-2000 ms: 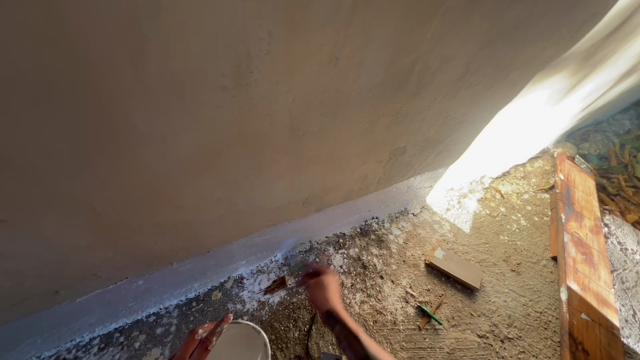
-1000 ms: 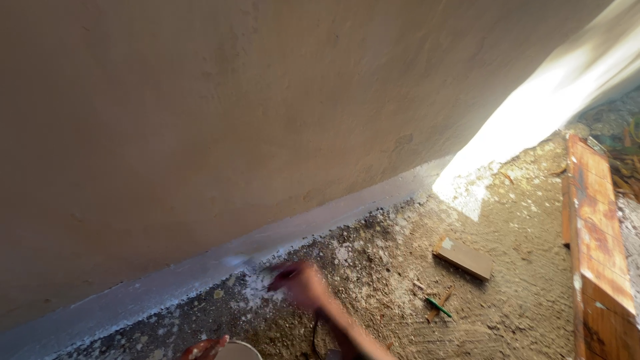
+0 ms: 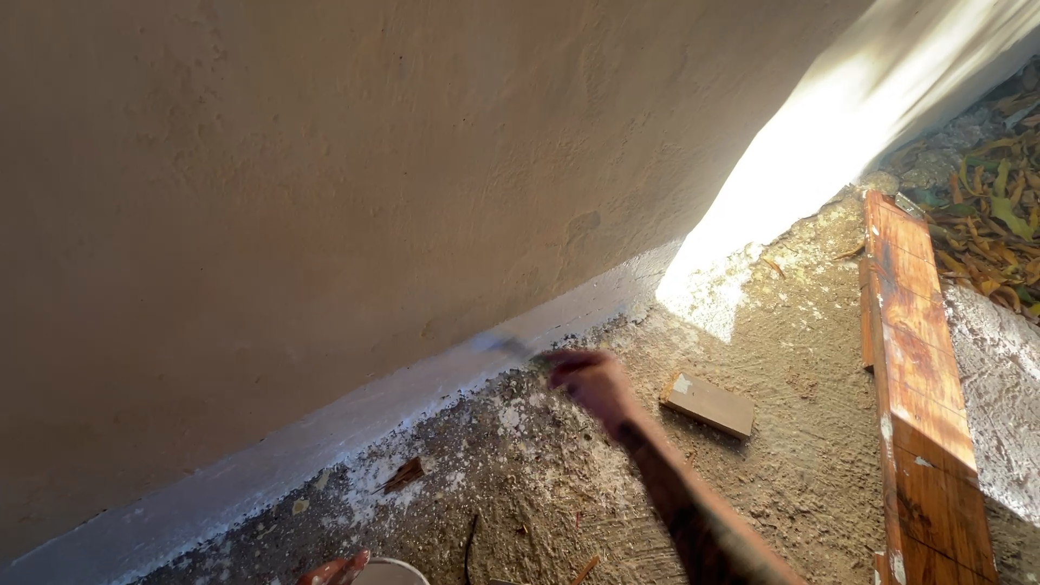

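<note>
My right hand [image 3: 591,382] is closed around a blurred paintbrush [image 3: 508,348], whose bristles touch the light band [image 3: 357,418] along the foot of the plastered wall [image 3: 325,203]. My left hand [image 3: 335,569], with pale smears on its fingers, shows only in part at the bottom edge. It is at the rim of a white round container [image 3: 394,572], which the frame cuts off; whether the fingers grip it is hard to tell.
A small rectangular block [image 3: 709,405] lies on the rough ground right of my forearm. Farther right is a long wooden plank [image 3: 918,349], with dry leaves [image 3: 995,219] beyond it. A brown fragment [image 3: 404,474] lies near the wall. Bright sunlight falls across the wall's far part.
My right hand has moved right along the foot of the wall with the brush. The brown fragment, hidden behind the hand one second ago, shows again.
</note>
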